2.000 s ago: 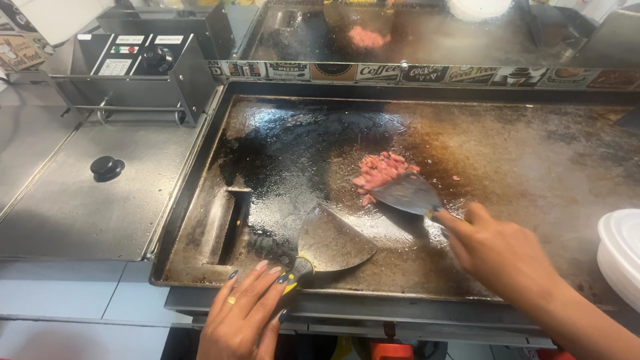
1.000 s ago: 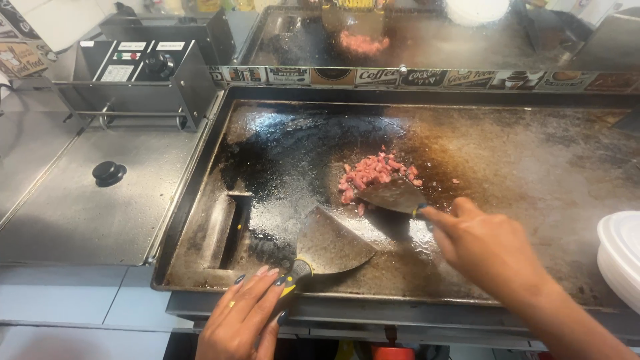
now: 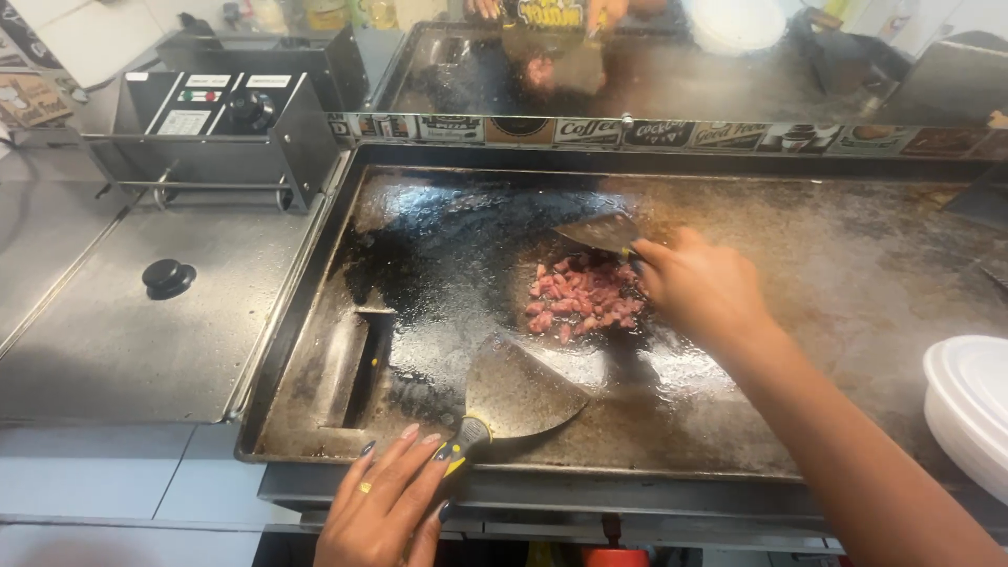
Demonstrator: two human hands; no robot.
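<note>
Small pieces of pinkish meat (image 3: 587, 295) lie spread in a patch on the flat-top griddle (image 3: 740, 425). My right hand (image 3: 697, 276) grips a metal scraper (image 3: 602, 231), whose blade is just behind the meat; its handle is mostly hidden by the fingers. At the griddle's front edge my left hand (image 3: 394, 496) rests with its fingers on the black and yellow handle of a wide metal scraper (image 3: 524, 390). That blade lies over the griddle in front of the meat. How firmly the left fingers hold the handle is partly hidden.
A grease slot (image 3: 366, 370) opens at the griddle's left. Beyond the left edge are a metal lid with a black knob (image 3: 168, 278) and a control box (image 3: 209, 118). White lidded containers (image 3: 972, 409) stand at the right. A reflective splashback (image 3: 661, 79) rises behind.
My right hand has moved its scraper from the near right side of the meat to behind it. The meat is more spread out. My left hand and its scraper have hardly moved.
</note>
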